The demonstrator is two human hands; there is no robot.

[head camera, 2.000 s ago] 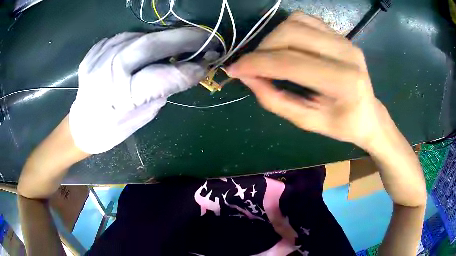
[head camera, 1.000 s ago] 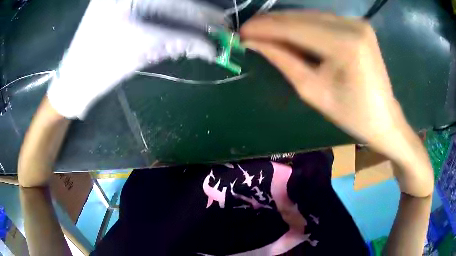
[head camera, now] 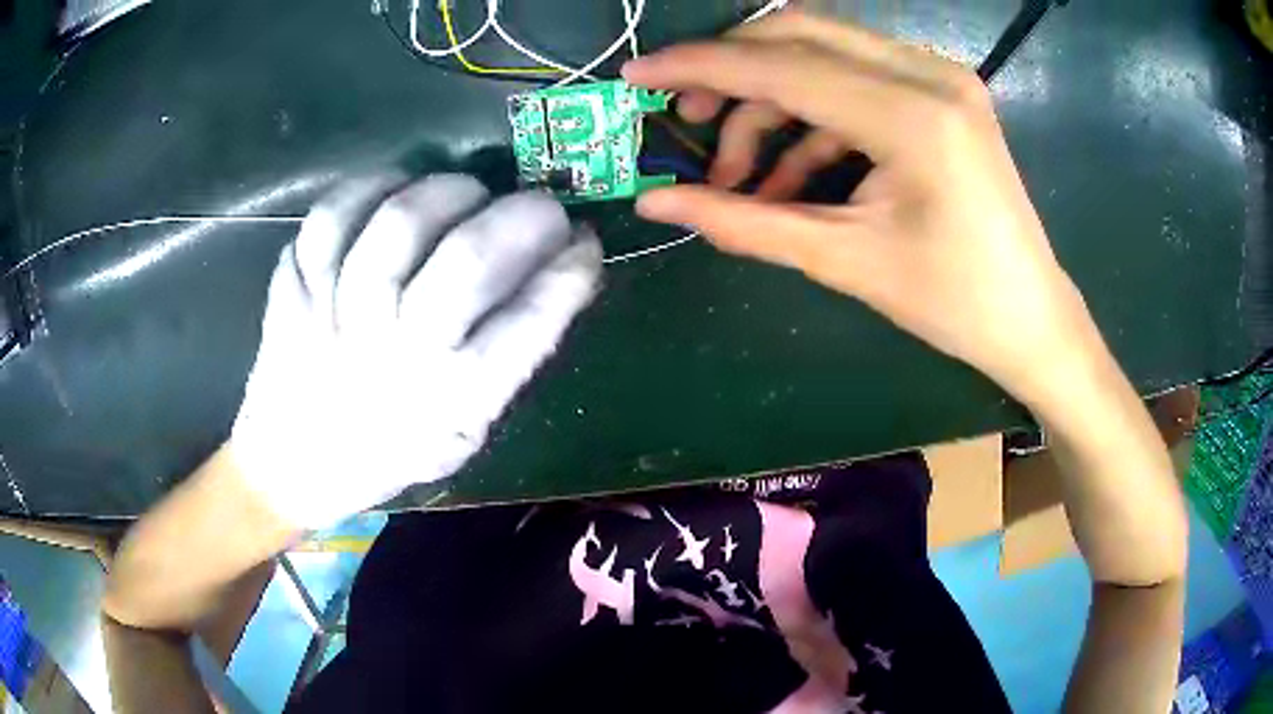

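Note:
A green circuit board (head camera: 575,140) lies face up above the bench mat, with its printed and soldered side showing. My bare right hand (head camera: 866,181) holds it at its right edge, thumb below and index finger above. Blue and dark wires at that edge run under my right fingers. My left hand (head camera: 419,328), in a white glove, is below and left of the board with curled fingers, its palm hidden. A thin solder wire (head camera: 168,221) runs from the left to my glove and shows again to its right.
White and yellow lead wires (head camera: 482,63) run to the board from the top edge. A black cable or handle (head camera: 1012,39) is at the upper right. Brown cardboard (head camera: 963,488) and green mesh crates (head camera: 1236,439) are beyond the dark green mat (head camera: 782,363), lower right.
The board now shows flat and face up, instead of edge-on between my hands. My gloved left hand has moved down off the board. My right hand stays at its right edge.

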